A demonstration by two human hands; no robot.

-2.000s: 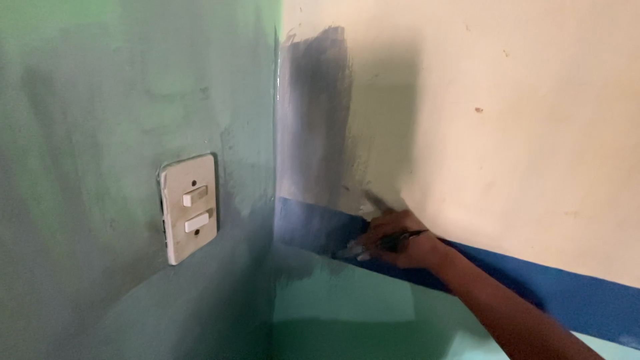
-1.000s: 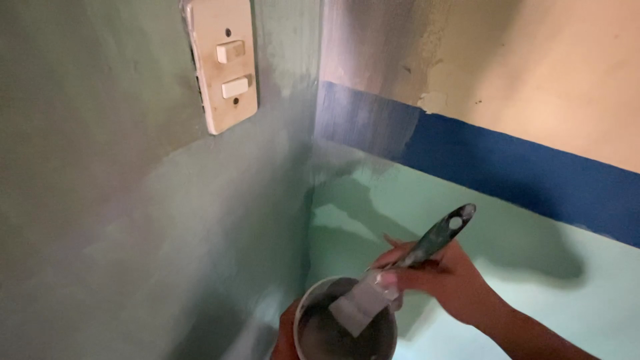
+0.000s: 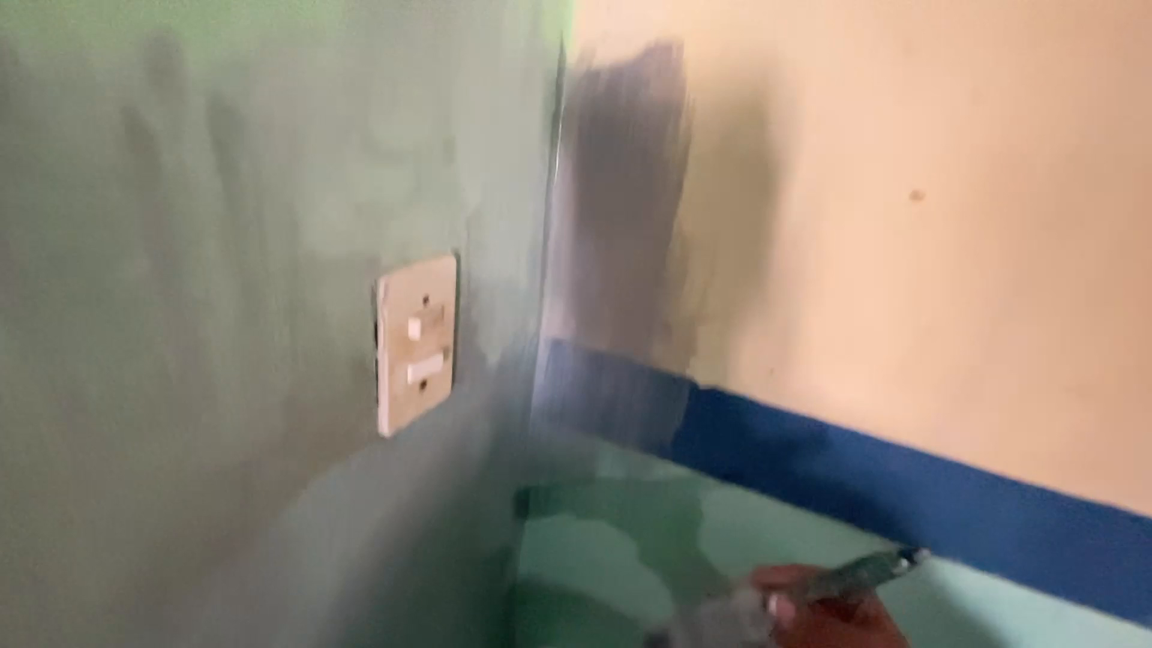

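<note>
My right hand (image 3: 823, 607) is at the bottom edge of the view, right of the middle, closed around a paintbrush (image 3: 859, 576). The brush's dark handle points up and to the right, and its blurred bristle end points down and to the left, in front of the green lower wall (image 3: 594, 549). Thin grey paint (image 3: 630, 198) covers a strip of the cream wall (image 3: 945, 270) beside the corner and crosses the end of the blue band (image 3: 810, 459). My left hand and the paint container are out of view.
A cream switch plate (image 3: 417, 346) with two rocker switches is on the green-grey left wall (image 3: 225, 360), close to the corner. Its left edge stands slightly off the wall. Shadows fall across both walls.
One second ago the brush was over a container of grey paint held by my left hand; now container and left hand are out of view. The view has swung upward.
</note>
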